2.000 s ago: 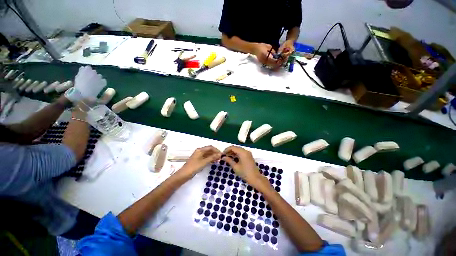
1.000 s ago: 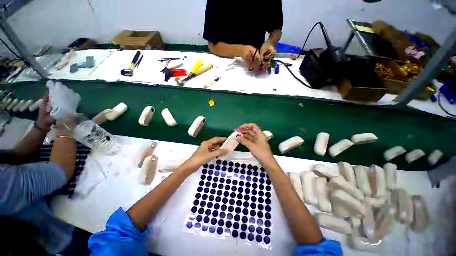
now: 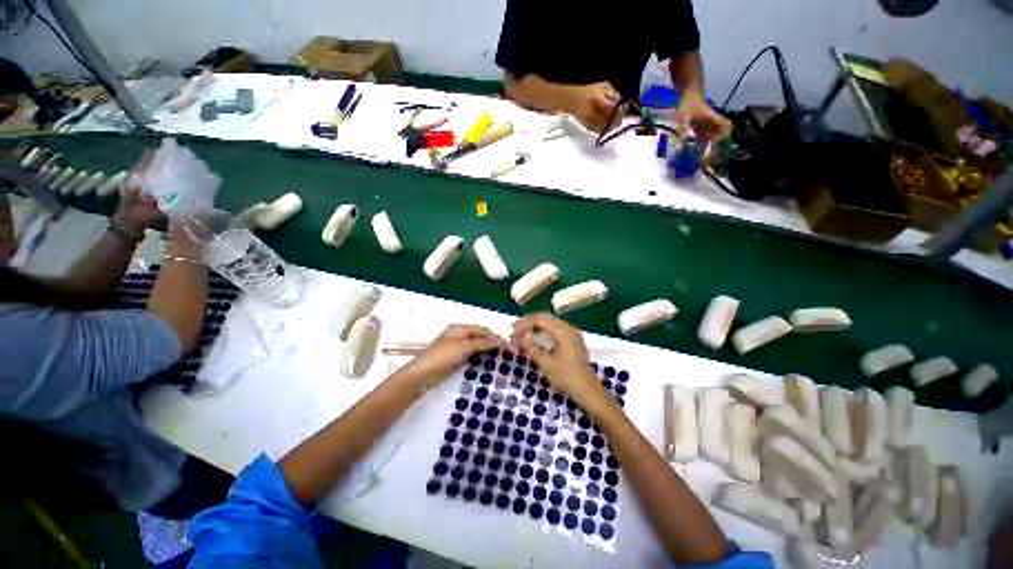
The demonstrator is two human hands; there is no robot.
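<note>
The clear sheet with rows of black discs (image 3: 528,445) lies flat on the white bench in front of me. My left hand (image 3: 464,346) is bare and low at the sheet's top edge, fingers bent together. My right hand (image 3: 552,353) is just beside it, fingertips bent down over the top row. Something small and pale shows at my right fingertips, too blurred to name. I cannot tell what either hand grips. Cream housings (image 3: 580,295) lie spaced along the green conveyor beyond my hands. A pile of housings (image 3: 794,450) is right of the sheet.
Loose housings (image 3: 361,346) lie left of my left hand. At left, a neighbour's hands hold a white cloth (image 3: 180,180) near a clear plastic bottle (image 3: 258,267), beside another disc sheet (image 3: 211,317). Opposite, a person works with a black cable near hand tools (image 3: 467,139).
The housing held between my hands a second ago is no longer in them. My hands have come down to the sheet's top edge. The person opposite has moved their hands apart.
</note>
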